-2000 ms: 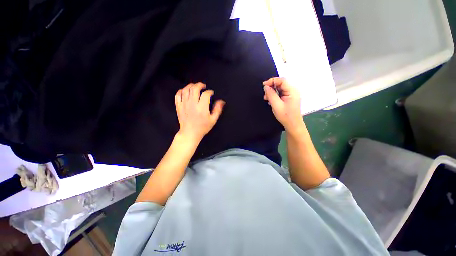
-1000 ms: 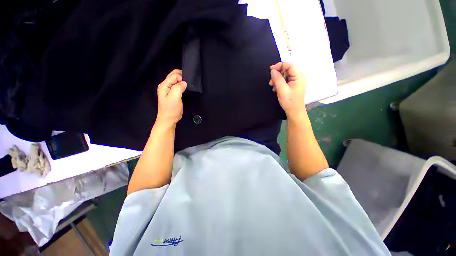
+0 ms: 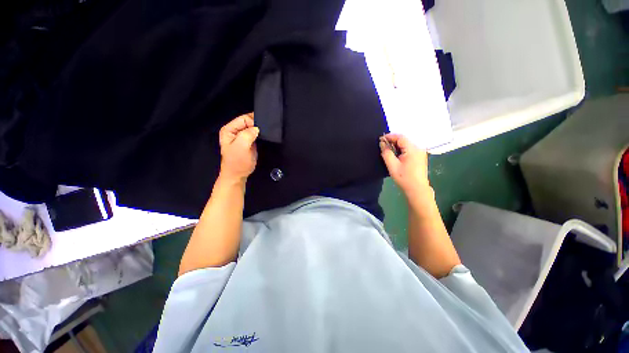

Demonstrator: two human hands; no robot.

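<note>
A large dark jacket [image 3: 324, 117] covers most of the table. A strip of smoother dark cloth, a lifted pocket flap [image 3: 270, 103], stands out on it. My left hand [image 3: 238, 146] pinches the flap's lower left edge between thumb and fingers. One round shiny button [image 3: 276, 174] lies just below the flap. My right hand [image 3: 405, 160] is at the jacket's right edge, fingers curled around thread snips [image 3: 391, 145], of which only a small brassy part shows at the fingertips.
The white tabletop [image 3: 414, 103] shows at right, beside a large white bin [image 3: 510, 76] with dark cloth at its edge. A phone [image 3: 79, 209] and beige cloth bundle [image 3: 26, 233] lie at left. Grey containers [image 3: 507, 241] stand on the green floor at lower right.
My left hand has moved left from resting flat on the jacket and taken hold of the flap, now lifted, with the button showing. My right hand is slightly lower and further right.
</note>
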